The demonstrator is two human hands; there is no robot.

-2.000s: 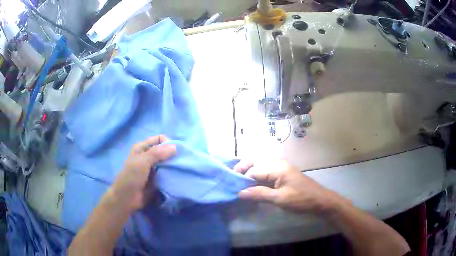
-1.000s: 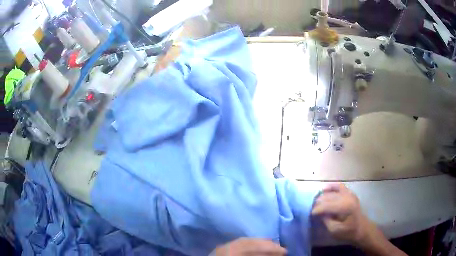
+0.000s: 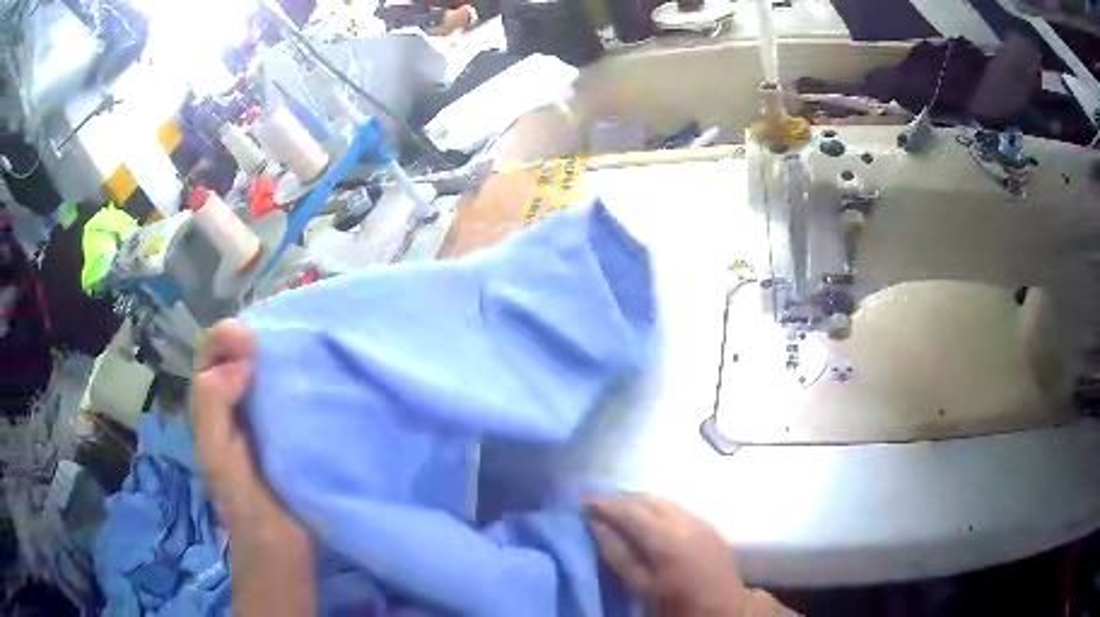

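Observation:
A light blue garment is held up over the left part of the white sewing table, left of the needle area. My left hand grips its upper left edge. My right hand grips its lower right part near the table's front edge. A tube-like end, perhaps a sleeve, points up and to the right. The presser foot area of the cream sewing machine has no cloth under it. The fingertips of both hands are partly hidden by cloth.
More blue garments lie heaped at the lower left. Thread cones and another machine's parts crowd the left. Printed yellow-brown tape lies at the table's back left. The machine lamp is behind it. The white table's front edge curves at right.
My left hand has moved from the bottom to the left and up, lifting the garment's left side off the table. My right hand has moved left and down. The view has shifted.

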